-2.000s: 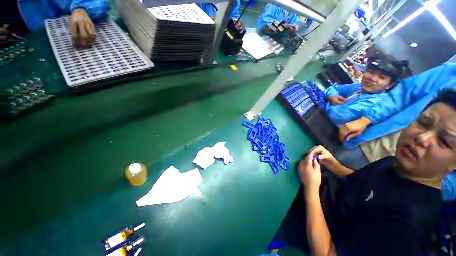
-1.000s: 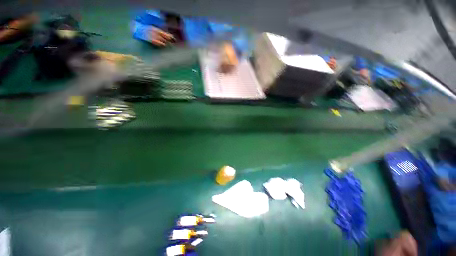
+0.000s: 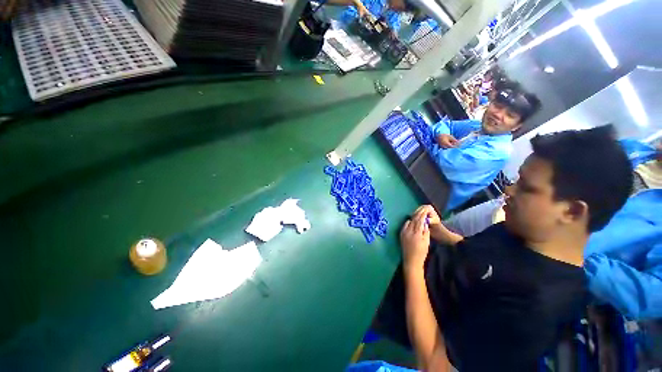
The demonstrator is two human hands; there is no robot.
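Note:
Neither of my hands is in view. Small blue-framed units (image 3: 133,359) with white and yellow-orange middles lie at the bottom left, partly cut off by the edge. A squeeze bottle (image 3: 148,256) of amber liquid with a white cap stands on the green bench behind them. A flat angular white wipe (image 3: 210,275) lies to its right, and a crumpled white wipe (image 3: 279,219) lies beyond that. A loose pile of blue plastic housings (image 3: 357,198) lies near the foot of the white post.
A white metal post (image 3: 406,90) rises from the bench. A person in black (image 3: 501,290) sits at the right, hands together at the bench edge. Another in blue (image 3: 475,156) sits by a black parts tray (image 3: 412,156). A perforated tray (image 3: 87,47) and tray stack (image 3: 218,33) stand across the belt.
The view swung left, then back right and is sharp again. The person in black now faces left. The bench things show no clear movement of their own.

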